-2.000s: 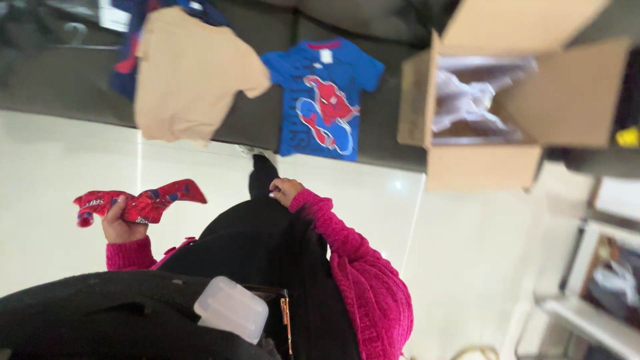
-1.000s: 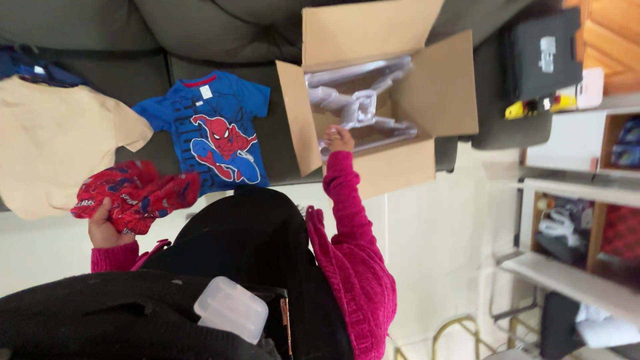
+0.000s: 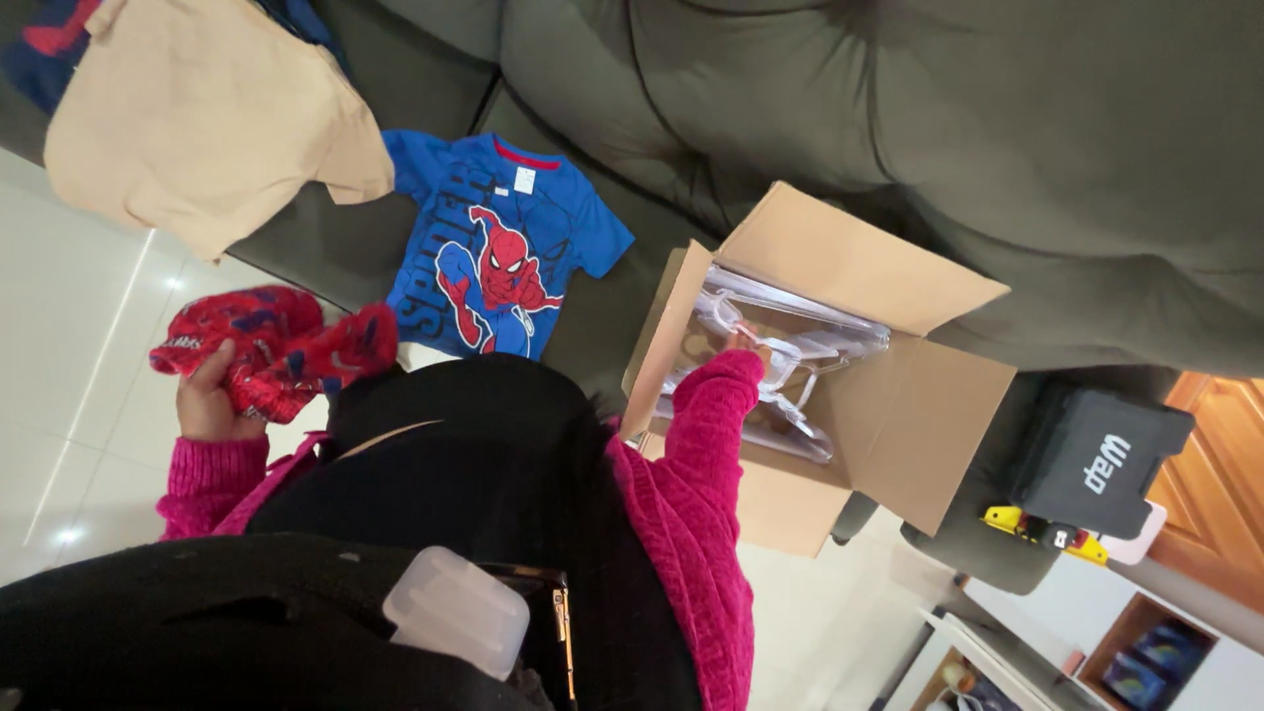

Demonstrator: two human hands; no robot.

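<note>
My left hand [image 3: 209, 395] grips a bunched red printed garment [image 3: 281, 346] at the left, out over the floor. My right hand [image 3: 748, 346] reaches into an open cardboard box [image 3: 908, 425] and touches clear plastic hangers [image 3: 790, 360]; its fingers are partly hidden among them, so its hold cannot be told. Between the hands, a blue child's T-shirt [image 3: 499, 257] with a Spider-Man print lies flat on the sofa. Beside it, at the upper left, a beige T-shirt [image 3: 222, 118] is spread out, overlapping a dark blue garment [image 3: 39, 69].
The dark grey sofa [image 3: 1066, 148] runs along the top. Right of the box are a black tool case [image 3: 1101, 464] and a yellow and black tool [image 3: 1047, 533]. White shelving [image 3: 1057, 612] stands at the lower right. A translucent plastic piece [image 3: 457, 610] is near my body.
My right hand has moved from near my lap into the box, among the hangers. The red garment stays in my left hand, now more bunched. The view has shifted toward the sofa and box.
</note>
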